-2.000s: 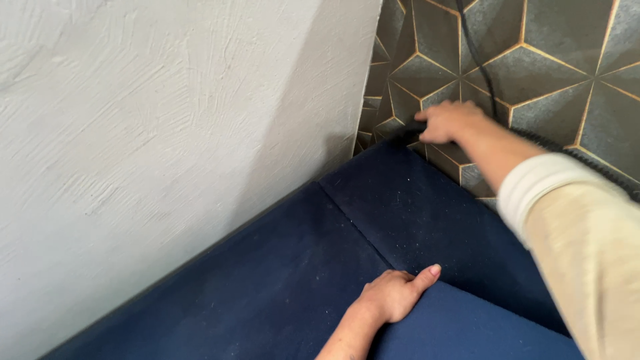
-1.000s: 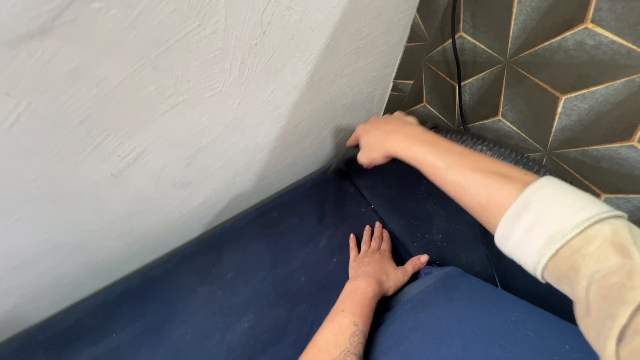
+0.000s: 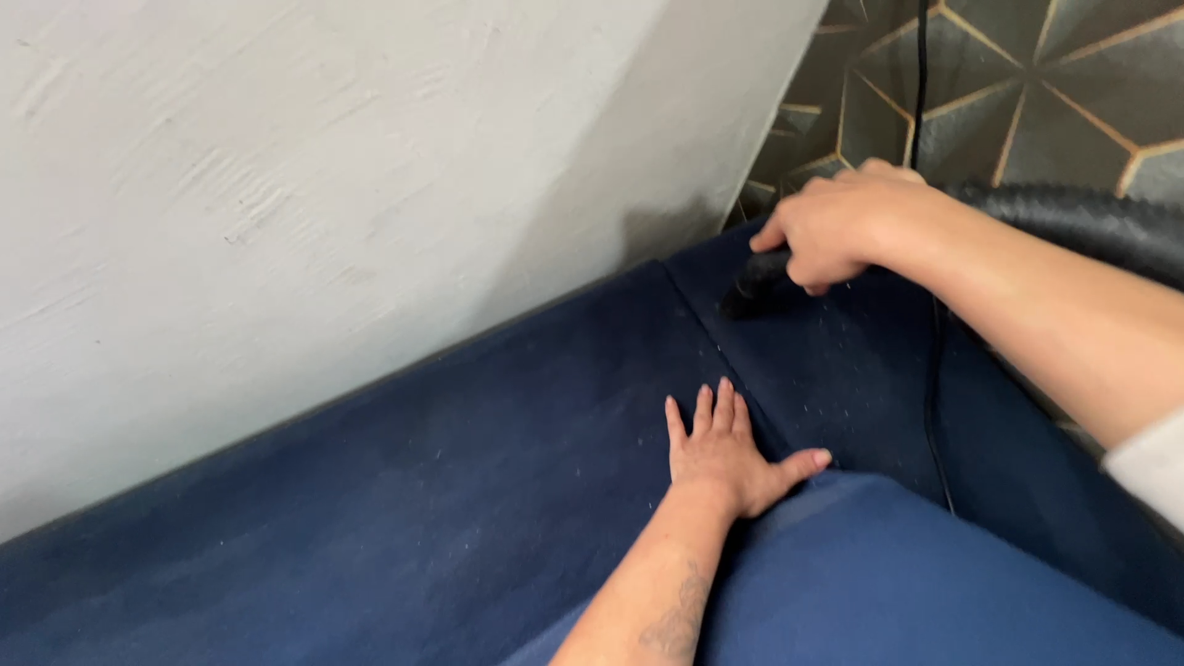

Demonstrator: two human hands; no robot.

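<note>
My right hand (image 3: pixel 846 222) is closed around a black vacuum nozzle (image 3: pixel 751 287), whose tip rests on the dark blue upholstery (image 3: pixel 518 416) just right of a seam (image 3: pixel 698 319). A black corrugated hose (image 3: pixel 1082 217) runs behind my right forearm to the right edge. My left hand (image 3: pixel 726 458) lies flat with fingers spread on the upholstery beside the seam, holding nothing. Its thumb touches the edge of a lighter blue cushion (image 3: pixel 906 583). Pale specks of lint dot the fabric around both hands.
A white textured wall (image 3: pixel 324 185) borders the upholstery on the left. Behind stands a wall with dark geometric panels and gold lines (image 3: pixel 999 102). A thin black cord (image 3: pixel 921 83) hangs down it, and a thin cord (image 3: pixel 934 407) crosses the upholstery at right.
My right hand with the nozzle has moved from the corner by the white wall onto the upholstery right of the seam. My left hand's fingers, curled two seconds ago, are spread.
</note>
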